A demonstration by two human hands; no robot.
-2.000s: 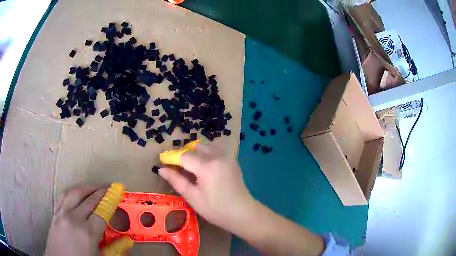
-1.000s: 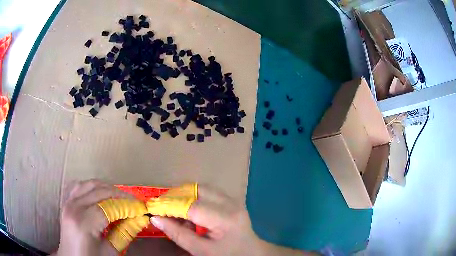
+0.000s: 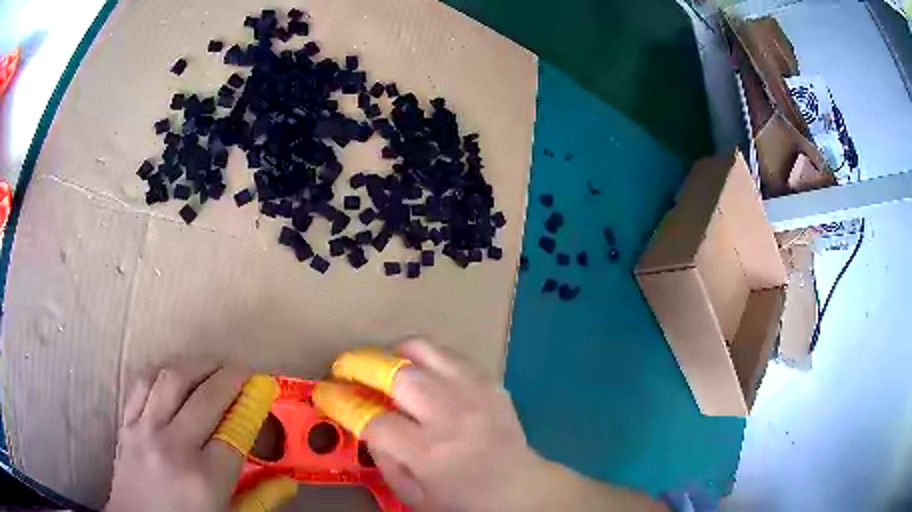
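Observation:
An orange-red plastic housing (image 3: 310, 468) lies at the bottom centre on the cardboard sheet (image 3: 230, 320). My left hand (image 3: 185, 440) holds its left end, with yellow cots on the thumb and a finger. My right hand (image 3: 440, 425), with two yellow-cotted digits, rests on the housing's upper right part and covers its right hole partly. I cannot see whether a pad is under the right fingertips. A loose heap of black square pads (image 3: 290, 130) lies on the cardboard beyond the hands.
Stray black pads (image 3: 553, 222) lie on the teal surface (image 3: 600, 400) right of the cardboard. A small open carton (image 3: 715, 270) stands tilted farther right. Beyond it are a pale frame (image 3: 845, 203) and other cardboard. Orange-red parts (image 3: 6, 72) show at the far left edge.
My right hand brought a black pad to the housing, pressed close beside my left digits, and has now shifted right and up, uncovering the middle hole. The view has shifted slightly.

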